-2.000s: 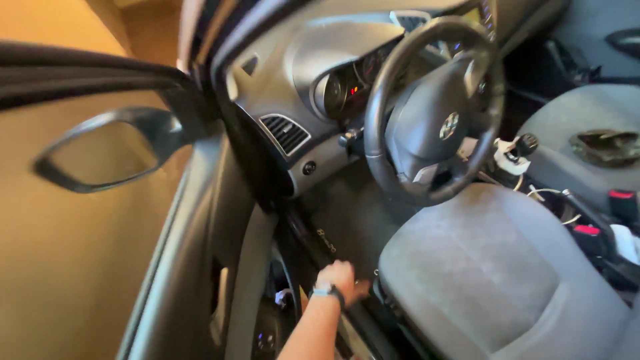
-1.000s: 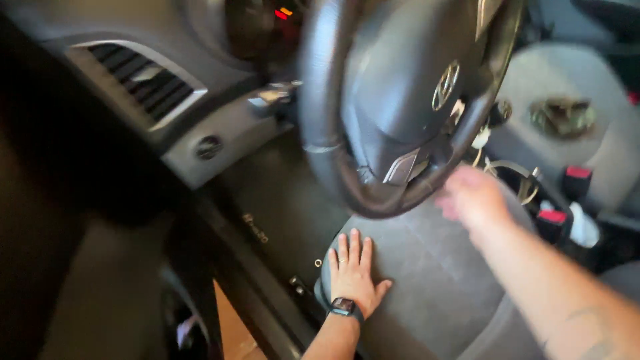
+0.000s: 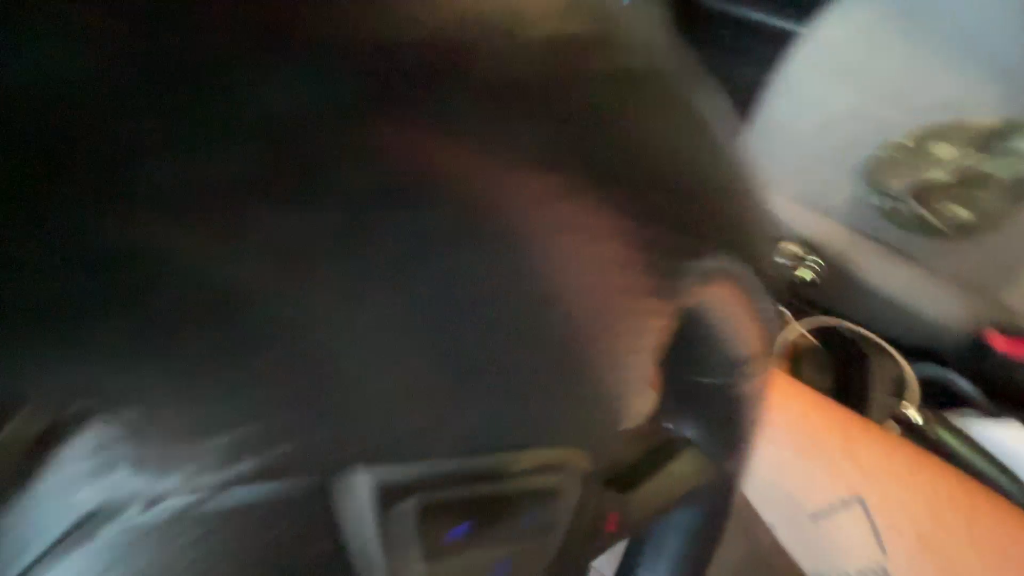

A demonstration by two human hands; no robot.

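Observation:
The view is heavily blurred. The right forearm point(image 3: 872, 472), with a dark line marking, reaches in from the lower right behind the rim of the steering wheel point(image 3: 712, 416). Past the rim, a skin-coloured blur point(image 3: 640, 352) seems to be part of my right hand; its fingers and anything in them cannot be made out. A dark mass, probably the wheel's hub point(image 3: 400, 320), fills the middle. Below it lies a silver-framed part point(image 3: 464, 512) with small blue marks. My left hand is not in view.
At the upper right, a crumpled, mottled green-brown item point(image 3: 944, 176) lies on the grey passenger seat point(image 3: 856, 88). Between the seats are a pale looped cable point(image 3: 888, 344), a shiny knob-like thing point(image 3: 800, 262) and a red buckle part point(image 3: 1004, 344).
My left hand, earlier flat on the driver's seat, has left the view. My right hand was by the lower wheel rim; now its arm reaches behind the rim. The view has moved much closer to the wheel.

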